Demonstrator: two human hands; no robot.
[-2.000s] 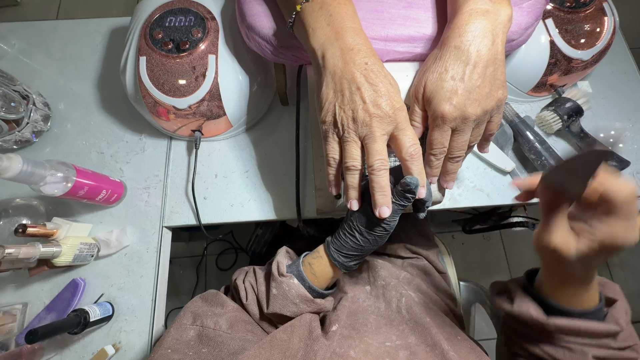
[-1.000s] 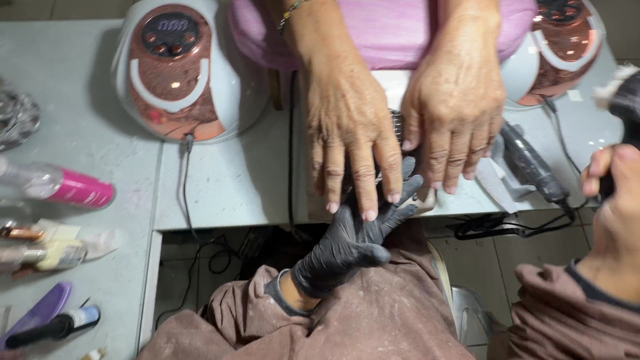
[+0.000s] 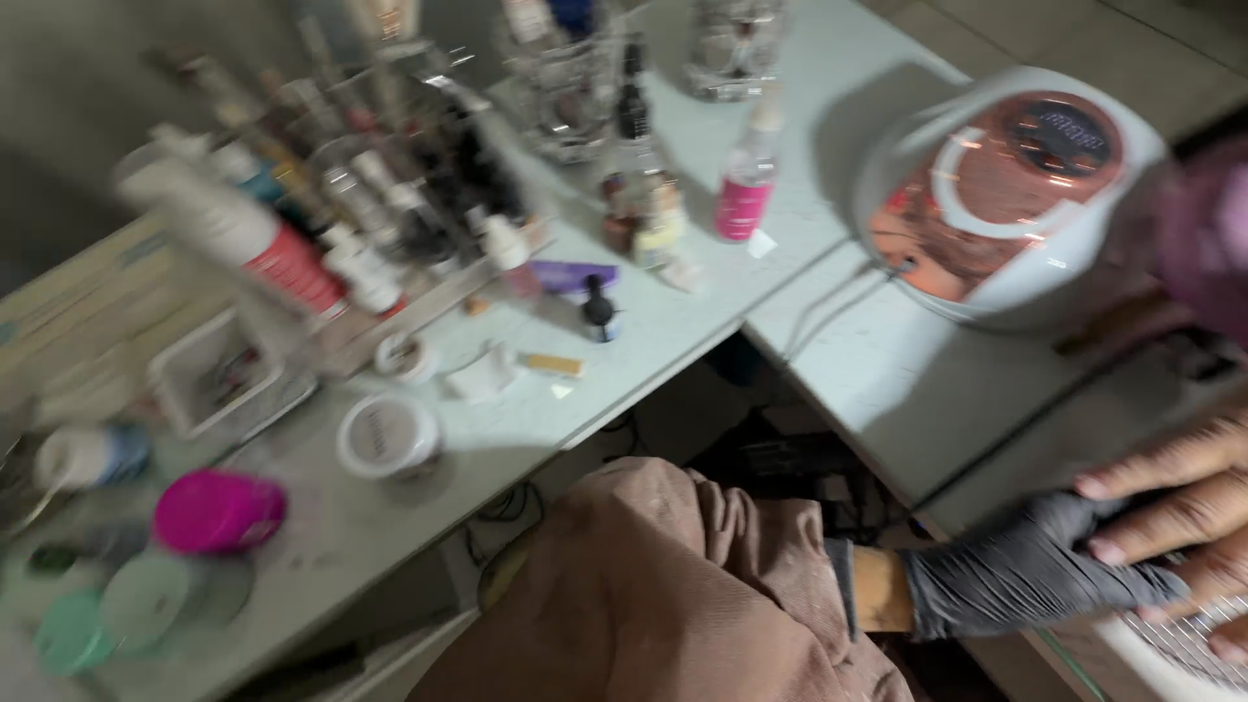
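Note:
At the lower right, my left hand [image 3: 1024, 570] wears a black glove and rests under the fingers of another person's hand [image 3: 1194, 507]. The glove touches those fingers; whether it grips them is hard to tell. My right hand is out of the frame. Beside the gloved hand, at the right edge, lies a metal grille [image 3: 1194, 634] in a white surface. Above it stands a white and rose-gold nail lamp [image 3: 1014, 195] with a cord plugged in.
On the left table stand a pink-labelled spray bottle [image 3: 743, 200], a purple object [image 3: 575, 276], a small dark-capped bottle [image 3: 599, 312], a white-lidded jar [image 3: 387, 436], a magenta container [image 3: 220, 510], a white tray [image 3: 216, 375], a red-and-white pump bottle [image 3: 263, 244] and a crowded organizer [image 3: 439, 283].
The view has swung far to the left. My right hand, holding a dark-handled brush a second ago, has left the frame. My gloved left hand remains at the other person's fingers.

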